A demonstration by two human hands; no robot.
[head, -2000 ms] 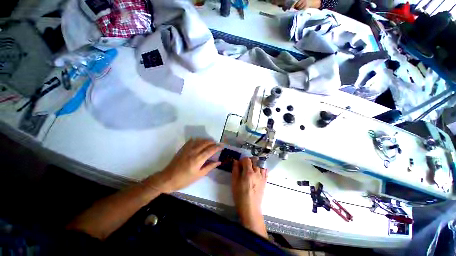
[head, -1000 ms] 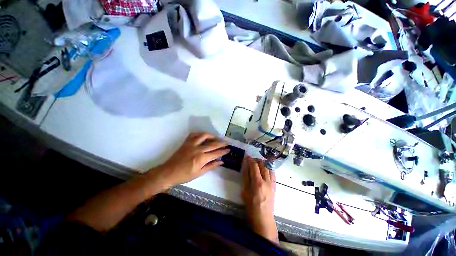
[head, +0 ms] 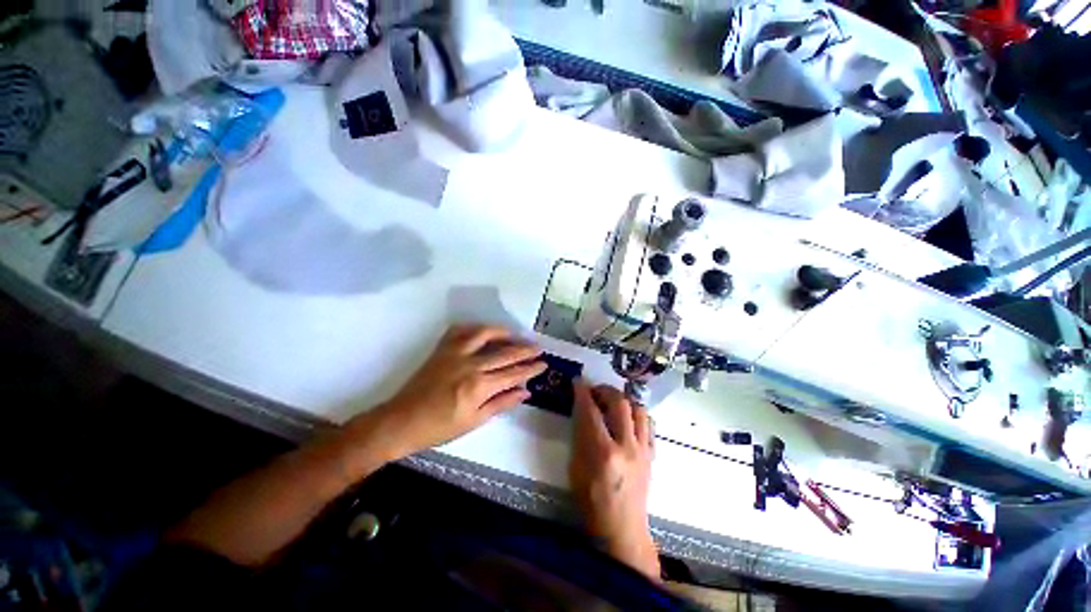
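A dark square label (head: pixel 556 385) with pale print lies on a light grey cut panel (head: pixel 476 306) in front of the machine's needle area. My left hand (head: pixel 476 380) lies flat with its fingertips on the label's left edge. My right hand (head: pixel 613 448) has its fingertips at the label's right edge, just below the presser foot (head: pixel 638 385). Both hands press the label and panel to the bed. The panel is mostly hidden under my hands and the label.
The sewing machine head (head: pixel 766 311) stands right of my hands. Red snips (head: pixel 826 507) and small dark labels (head: pixel 775 473) lie right. A large curved grey panel (head: pixel 305 233), a labelled piece (head: pixel 401 155) and scissors (head: pixel 98 197) lie left. Grey cloth (head: pixel 778 161) is behind.
Over two seconds the camera view has shifted. My hands stay beside the label near the needle, and the label shows a little more between them.
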